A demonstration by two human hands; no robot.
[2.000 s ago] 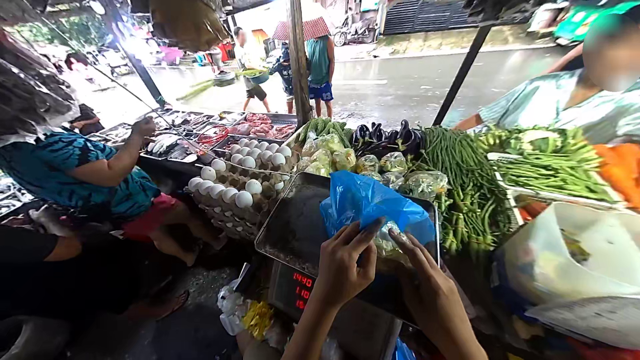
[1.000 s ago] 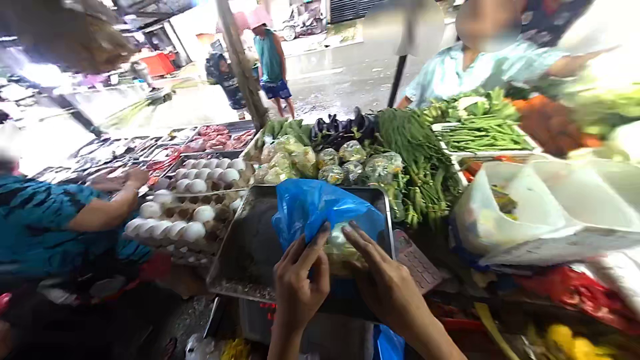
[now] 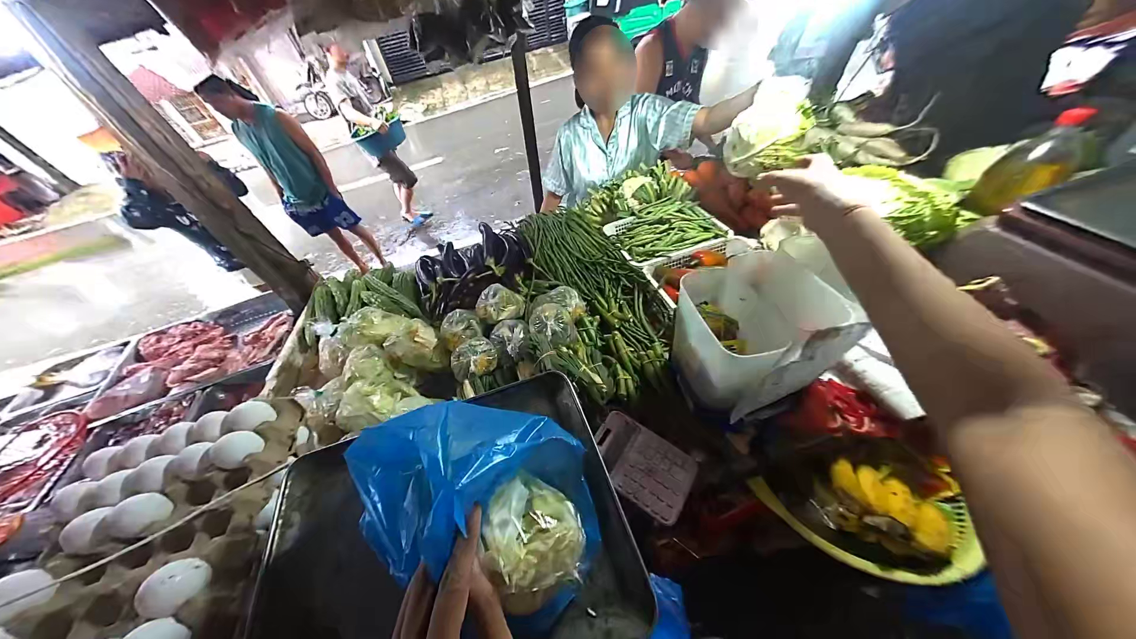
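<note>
My left hand (image 3: 453,586) holds a blue plastic bag (image 3: 444,470) over a dark metal tray (image 3: 311,541). In the mouth of the bag lies a clear plastic bag of pale green vegetable (image 3: 532,532), beside my left fingers. My right arm reaches out to the upper right, and my right hand (image 3: 803,186) is just below a leafy head of vegetable (image 3: 768,129); whether the fingers touch it is unclear. A person in a light green shirt (image 3: 612,146) across the stall stretches an arm to the same head.
Egg trays (image 3: 191,532) with white eggs stand left of the metal tray. Eggplants (image 3: 475,257), long beans (image 3: 577,266) and bagged vegetables lie beyond it. A white plastic container (image 3: 754,328), a calculator (image 3: 646,466) and a yellow basket (image 3: 887,572) with bananas are on the right. A wooden post (image 3: 204,169) rises at left.
My right hand has left the blue bag and stretched out to the upper right, while my left hand stays at the bag. The leafy head is now in the other person's reach. The view has turned.
</note>
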